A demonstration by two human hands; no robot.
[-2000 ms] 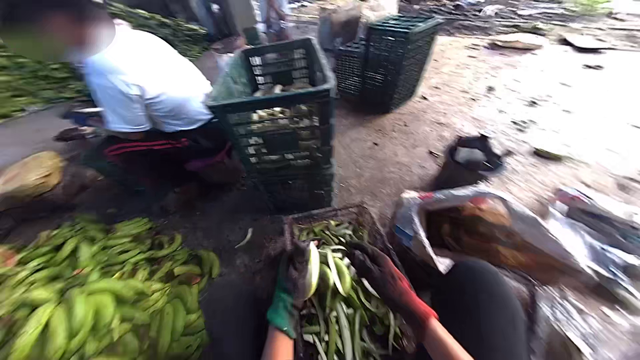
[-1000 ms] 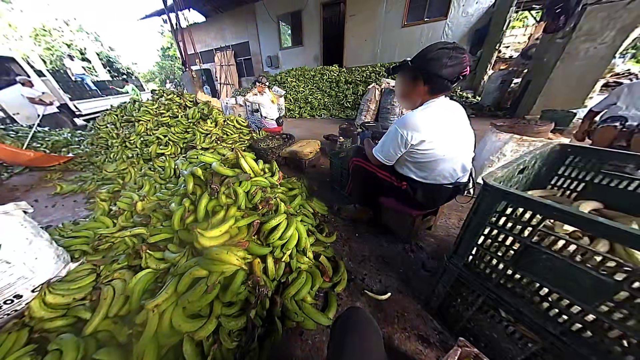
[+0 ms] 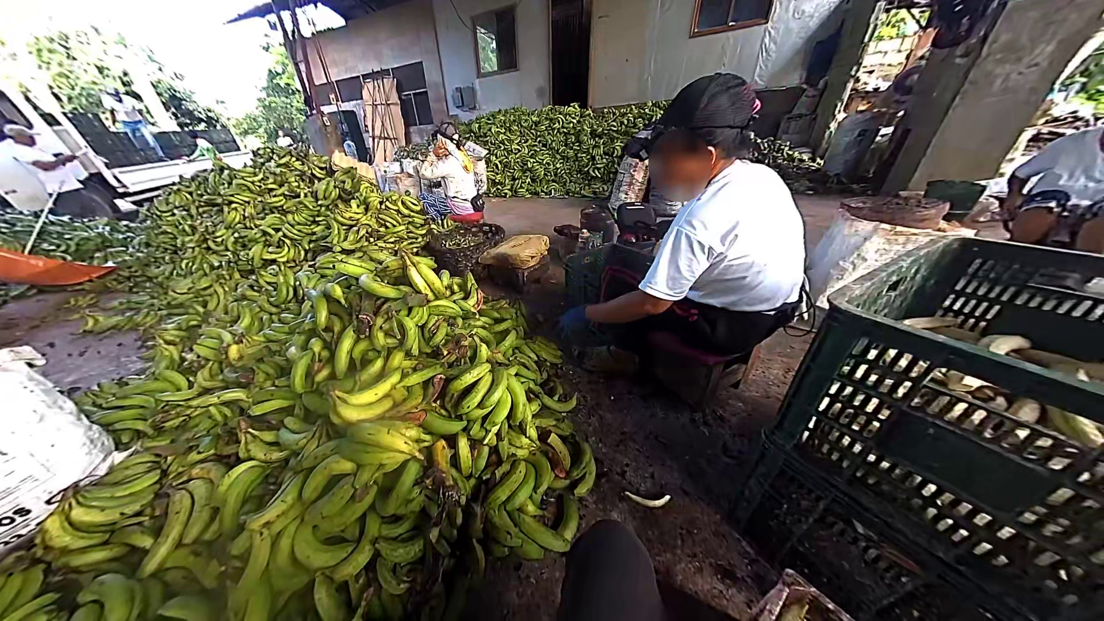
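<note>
Neither my left hand nor my right hand shows in the head view, so what they hold is hidden. A large heap of green bananas fills the left and middle of the view, reaching close to my dark-clad knee. To the right stands a dark green plastic crate, stacked on another, with peeled bananas in it. A single pale peeled piece lies on the ground between the heap and the crates. The corner of a worn container shows at the bottom edge.
A co-worker in a white shirt sits on a low stool just beyond the heap. Farther back are another seated person, a woven basket and more bananas. A white sack lies at left; a truck stands behind.
The view has swung far to the left and up. My gloved hands, seen two seconds ago over a container of green peels, are out of view.
</note>
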